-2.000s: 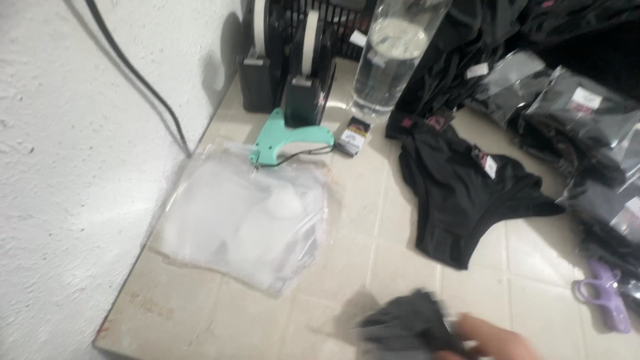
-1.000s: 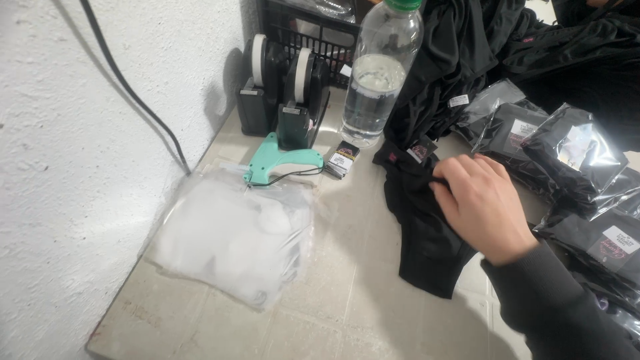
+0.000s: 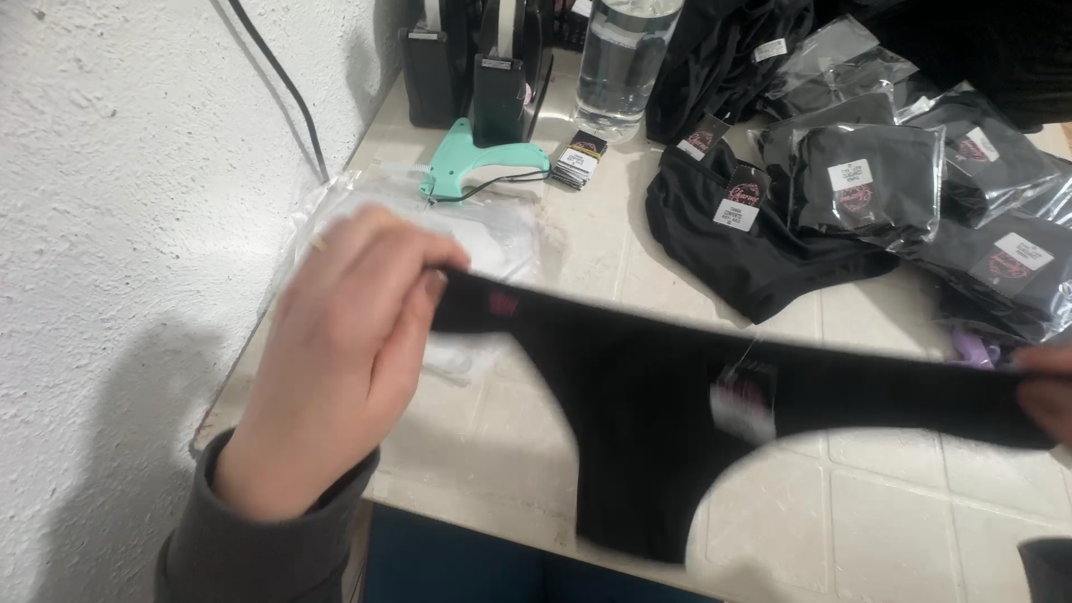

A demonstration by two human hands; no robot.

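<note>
My left hand pinches one end of the waistband of a black thong panty. At the right edge my right hand, mostly cut off by the frame, grips the other end, so the garment hangs stretched between them above the tiled top. A hang tag dangles from its band, blurred. Behind it more black underwear with tags lies on the surface. Clear plastic bags lie partly hidden behind my left hand, beside a teal tagging gun and a banded stack of tags.
Two black tape dispensers and a water bottle stand at the back. Bagged black garments are piled at the right, with a purple tool near them. A white textured wall bounds the left side, where a black cable hangs.
One second ago one hand rested on black underwear on the table and no other hand was in view. Now both hands hold a black panty stretched in the air.
</note>
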